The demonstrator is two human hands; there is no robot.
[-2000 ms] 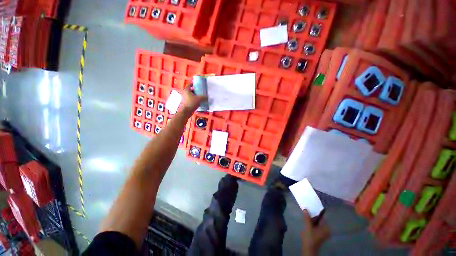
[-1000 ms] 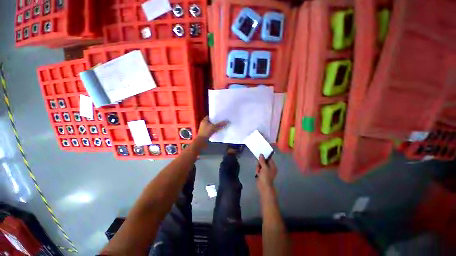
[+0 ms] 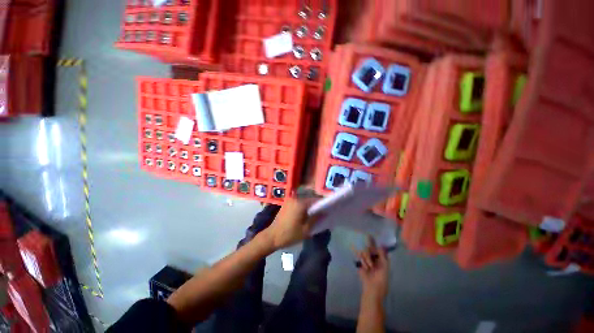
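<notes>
My left hand grips white count sheets, tilted and blurred, in front of the tray of light-blue housings. My right hand is just below and right of the sheets, with a thin dark pen between its fingers. A greyish paper edge shows above the right hand; whether that hand touches it cannot be told. The notepad lies on a red-orange compartment tray, with a white tray label below it and small parts along the tray's lower edge.
Lime-green housings sit in a tray stack at the right. More stacked trays stand at the top and far right. A small paper slip lies on the floor by my legs. Yellow-black tape runs along the floor at the left.
My left hand has lifted the sheets off the blue housings' tray, uncovering its lower rows. The white slip earlier in my right hand is no longer clearly seen. The view has shifted.
</notes>
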